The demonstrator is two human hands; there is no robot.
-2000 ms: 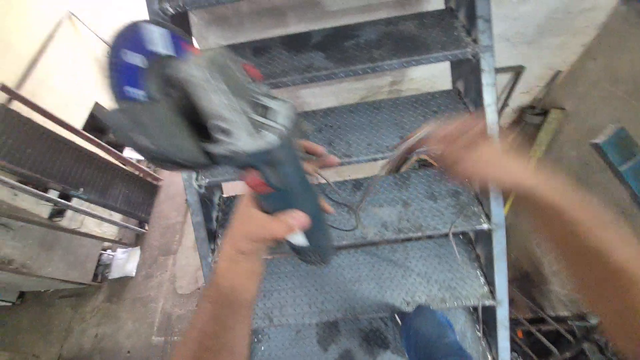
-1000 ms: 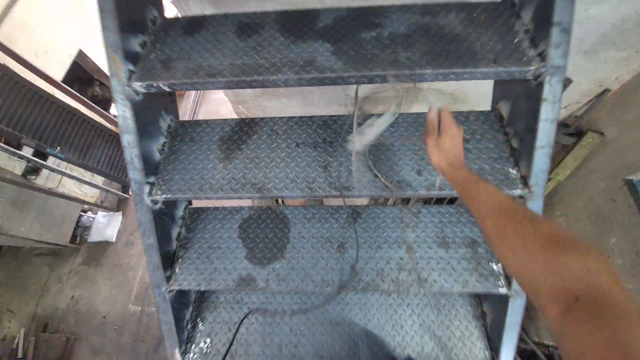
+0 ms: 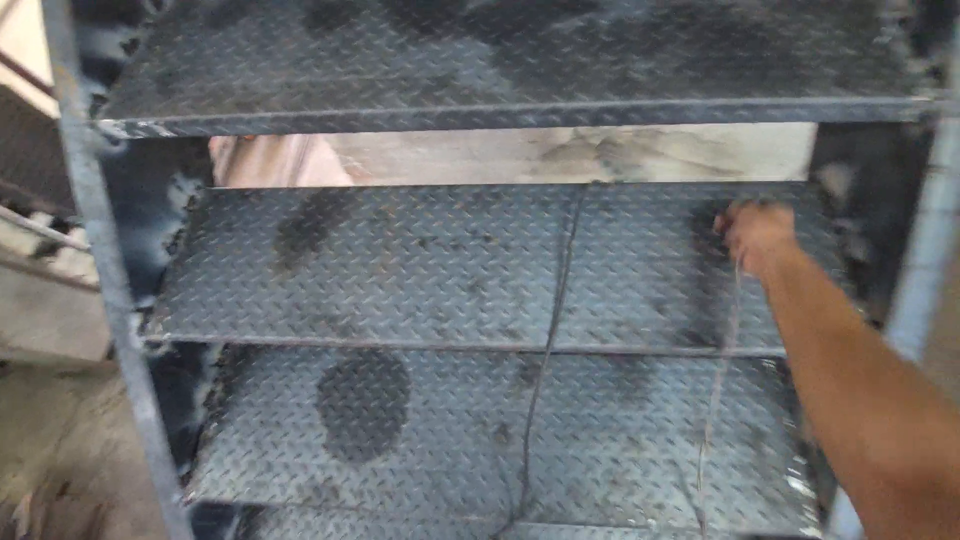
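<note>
My right hand [image 3: 759, 234] reaches over the right part of a diamond-plate steel stair tread [image 3: 420, 270], its fingers closed on a thin light cable [image 3: 720, 382] that hangs down over the treads below. Left of it, a dark cord [image 3: 553, 322] runs from the back edge of the same tread down across the lower ones. A round dark stain marks the tread beneath [image 3: 450, 420]. My left hand is out of view. The picture is blurred, so the exact finger hold is hard to see.
Steel side stringers [image 3: 112, 300] frame the stair at left and right. Another tread [image 3: 510, 67] crosses the top, with a pale wall [image 3: 480, 157] behind the gap. Concrete floor [image 3: 67, 442] lies at lower left, near scattered debris.
Two seconds ago my left hand held an angle grinder; hand and tool have left the view. My right hand has shifted toward the right side of the tread. The view has moved closer to the treads.
</note>
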